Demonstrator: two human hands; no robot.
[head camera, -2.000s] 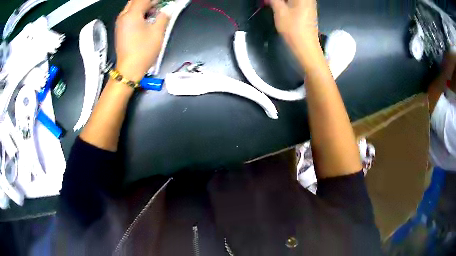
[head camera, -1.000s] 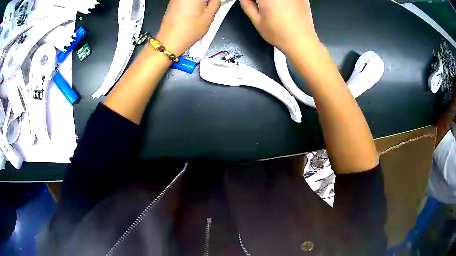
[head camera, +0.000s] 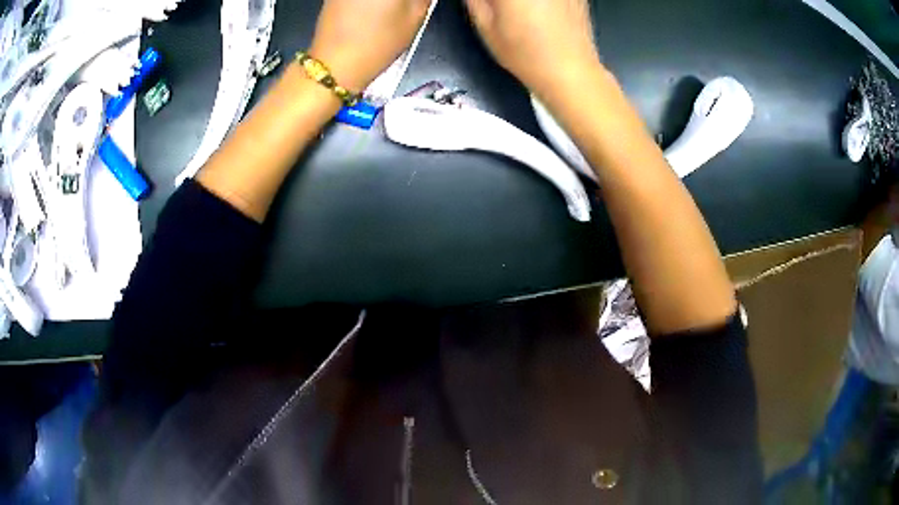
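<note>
My left hand (head camera: 373, 35) and my right hand (head camera: 532, 30) are close together at the top edge, and their fingers are cut off by it. A thin white shell edge (head camera: 419, 47) shows between them; whether a hand grips it cannot be seen. Just below lies a curved white shell half (head camera: 473, 128) with small wires at its wide end. A blue cylinder (head camera: 357, 114) touches or nearly touches that end. A curved white arm (head camera: 712, 126) lies partly hidden under my right forearm, its rounded end to the right.
At left, overlapping white shells (head camera: 79, 133) lie by blue cylinders (head camera: 124, 168) and a small green circuit board (head camera: 156, 97). A long white shell (head camera: 233, 84) lies beside my left forearm. Small dark hardware (head camera: 872, 123) is far right. A cardboard box (head camera: 803, 345) and a person's sleeve (head camera: 877, 306) are lower right.
My hands have come together from apart at the top edge. The red wire seen between them earlier no longer shows. Over the last second the view has shifted slightly.
</note>
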